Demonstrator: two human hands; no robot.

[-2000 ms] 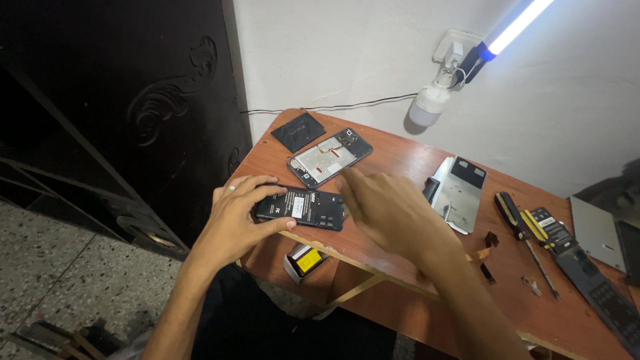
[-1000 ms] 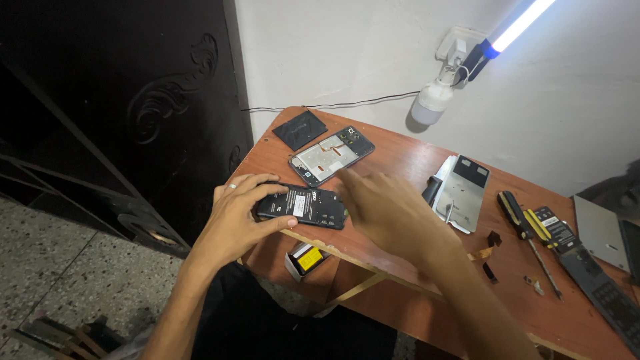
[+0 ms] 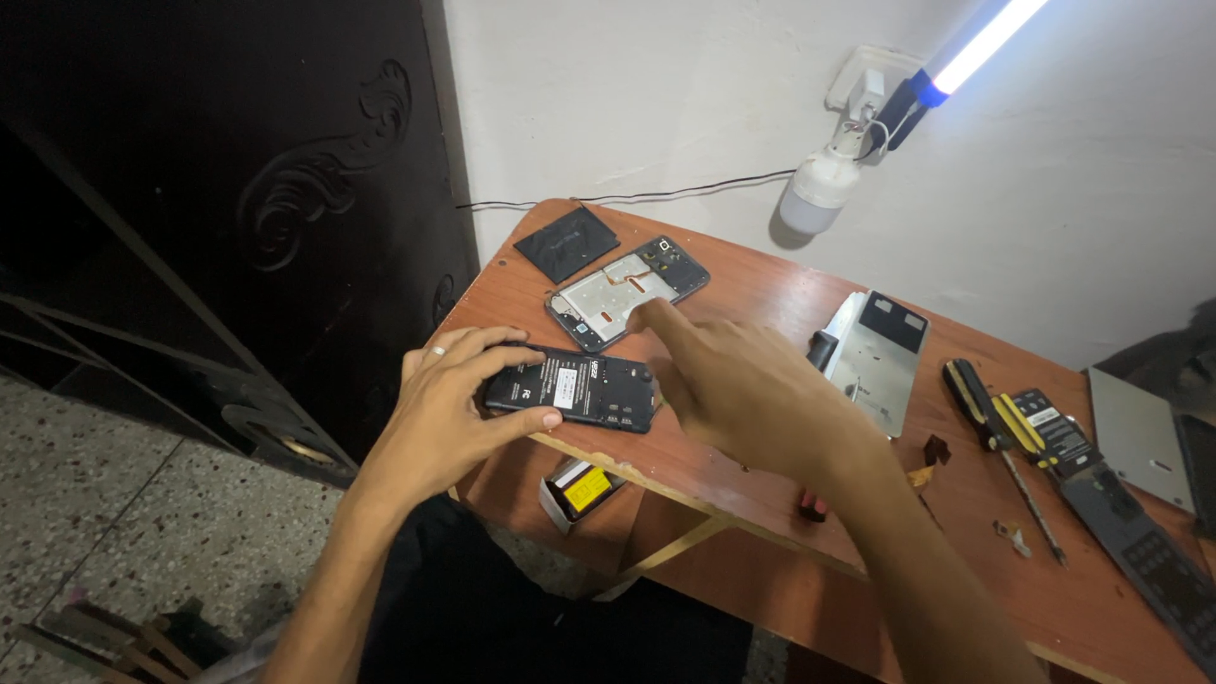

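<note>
A black smartphone with its back cover off [image 3: 622,385] lies near the table's front edge, its battery in place. My left hand [image 3: 465,385] grips its left end, thumb along the near side and fingers over the far side. At the phone's right end is my right hand [image 3: 722,380], fingers curled; a small bit of green shows by its fingertips, and whether it holds a tool cannot be told. Behind both hands rests an opened phone frame [image 3: 613,309] with an orange flex cable. A flat black battery [image 3: 567,245] lies at the back left corner.
On the wooden table [image 3: 760,285], a silver phone panel [image 3: 883,361] and a knife [image 3: 836,328] lie right of my hands. Farther right are a screwdriver [image 3: 1026,503], yellow-handled pliers [image 3: 1021,427] and a keypad phone [image 3: 1140,551]. A box [image 3: 579,494] sits on the shelf below.
</note>
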